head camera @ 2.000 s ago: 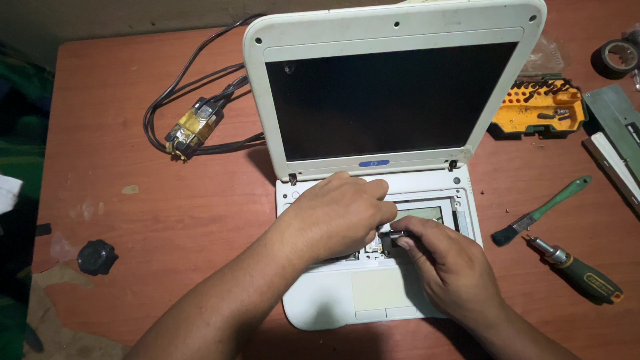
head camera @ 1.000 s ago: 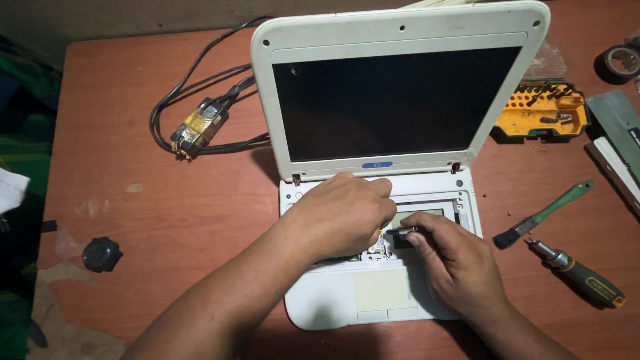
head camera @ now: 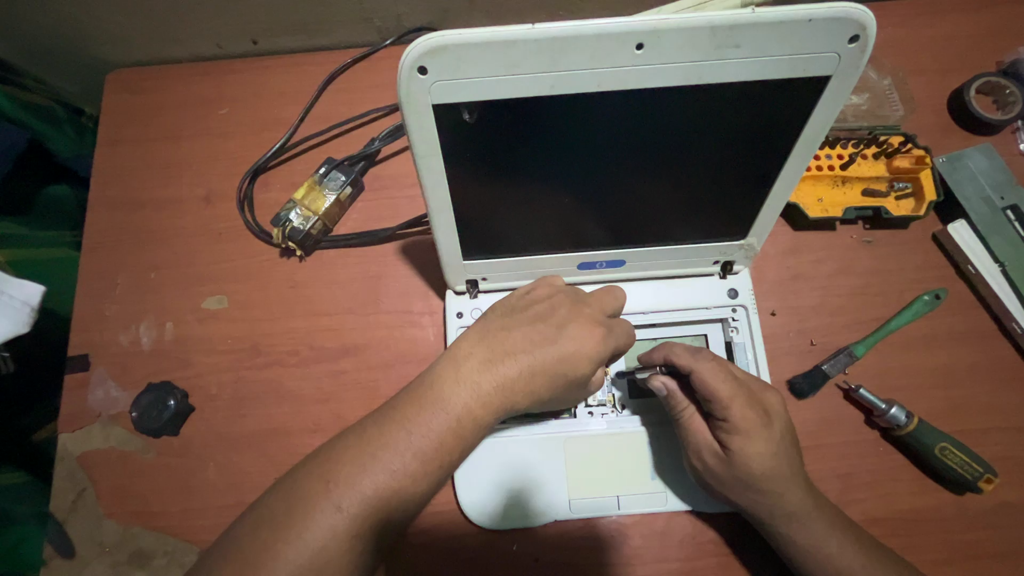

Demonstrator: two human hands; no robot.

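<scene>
A small white laptop (head camera: 512, 472) stands open on the table, its screen (head camera: 640, 168) dark and its keyboard bay uncovered. My left hand (head camera: 552, 344) reaches over the left and middle of the bay with its fingers curled down; whatever its fingertips touch is hidden behind them. Between the thumb and index finger of my right hand (head camera: 728, 424) is a slim dark tool (head camera: 650, 371), seemingly a small bit or driver, its tip pointing left at the small parts in the middle of the bay. The touchpad (head camera: 608, 466) lies below both hands.
A taped adapter box (head camera: 320, 204) with black cables lies left of the screen, a black knob (head camera: 162, 409) nearer. At right are a green-handled brush (head camera: 868, 344), a ratchet screwdriver (head camera: 920, 438), a yellow bit case (head camera: 920, 188), black tape (head camera: 986, 102), a grey part (head camera: 992, 208) and tiny screws.
The right hand's fingers and the slim tool have shifted slightly within the bay. My left hand has stayed over the same spot.
</scene>
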